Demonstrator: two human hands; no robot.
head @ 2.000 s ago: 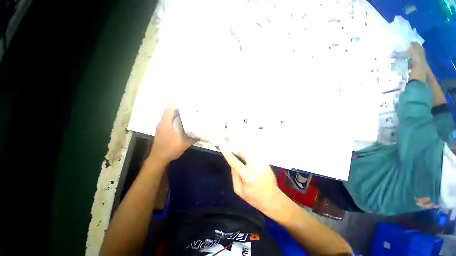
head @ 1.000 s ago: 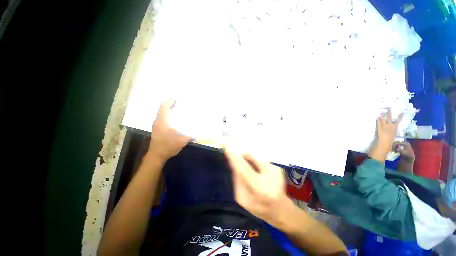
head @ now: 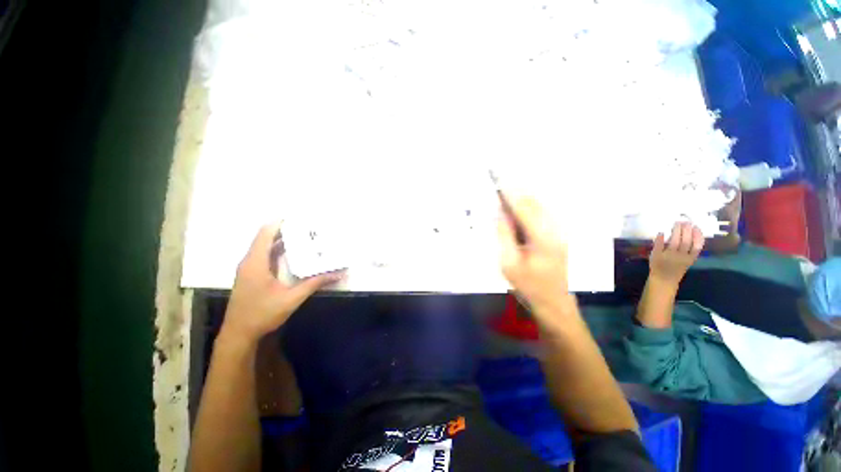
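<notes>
My left hand (head: 263,290) is at the front left table edge, thumb and fingers curved around a white socket adapter (head: 312,247). Glare hides most of its outline; small dark marks show on it. My right hand (head: 537,258) is over the front right part of the white table and grips a slim dark hand tool (head: 503,195). The tool's tip points away from me, near a few dark marks of washed-out white pieces (head: 452,221). The tool's tip and the left hand are well apart.
The table's dark front edge (head: 406,293) runs below both hands. A cream belt edge (head: 173,304) and dark green conveyor (head: 124,230) are on the left. White parts (head: 719,175) are heaped right. Another worker's hand (head: 678,249), a squeeze bottle (head: 761,175) and red crate (head: 784,217) are right.
The view has shifted. My right hand has moved away from the left hand, to the right and further over the table, and the dark tool now shows in it. The left hand keeps its curved pose.
</notes>
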